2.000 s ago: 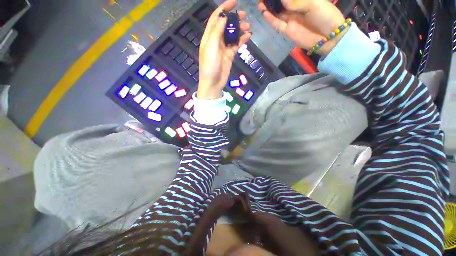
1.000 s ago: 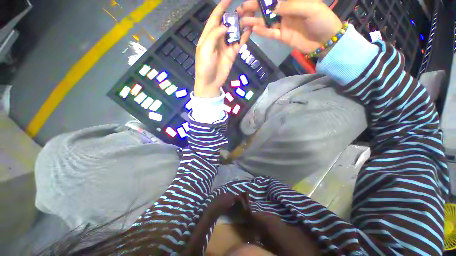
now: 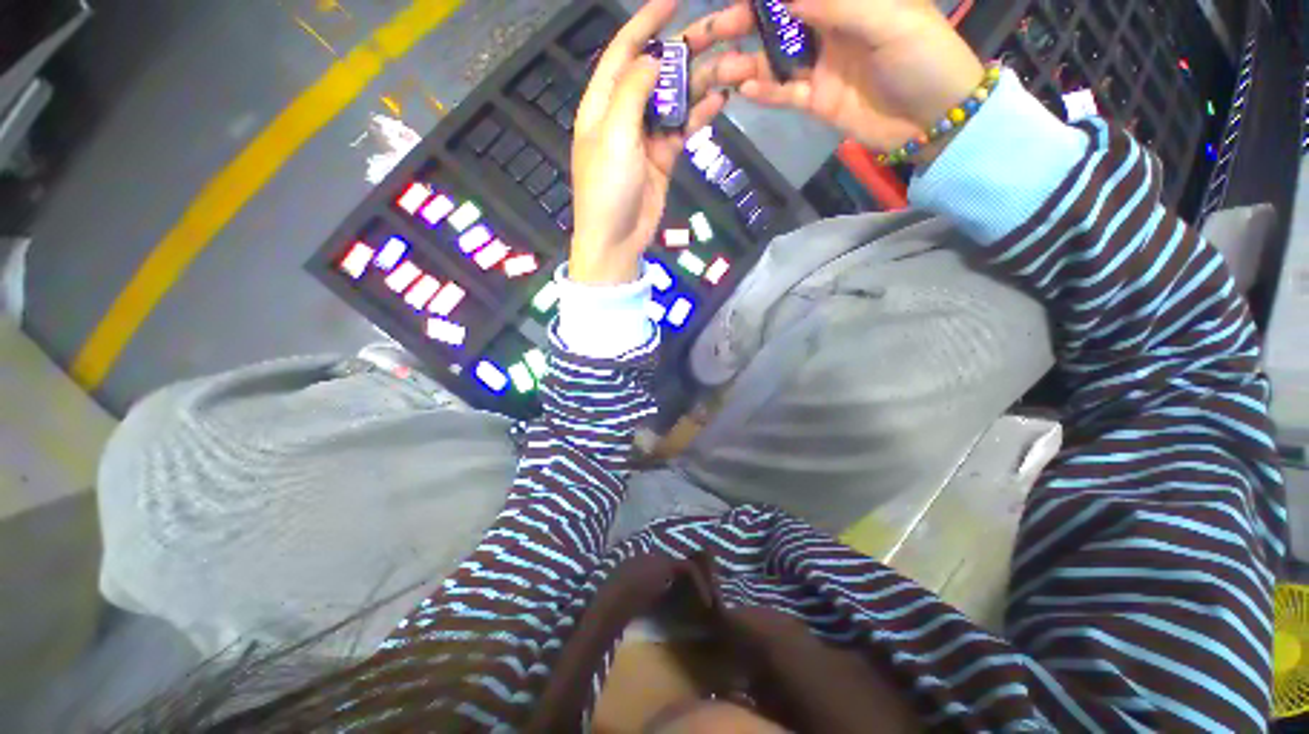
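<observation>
My left hand [image 3: 615,158] holds a black smart band body [image 3: 668,86] with white figures on its screen, above the tray. My right hand [image 3: 876,65], cut by the top edge, holds another smart band body [image 3: 785,35], also with white figures. The fingertips of both hands are close together; I cannot tell if they touch. The black device tray [image 3: 338,268] lies low before my knees. Its lower pockets hold several lit devices in red, green, blue and white. Its upper pockets hold dark devices [image 3: 538,178]. My left forearm hides the tray's middle.
Stacked black trays [image 3: 1113,72] stand at the right, with a small white label [image 3: 1078,103]. A red edge [image 3: 871,175] shows beside my right wrist. My grey-clad knees flank the tray. A yellow line [image 3: 216,211] crosses the floor at left. A yellow basket [image 3: 1295,653] shows at lower right.
Since the first frame, the right-hand device has come lower into view and its screen now shows figures. The left-hand device's figures have changed. The tray lights have changed colours.
</observation>
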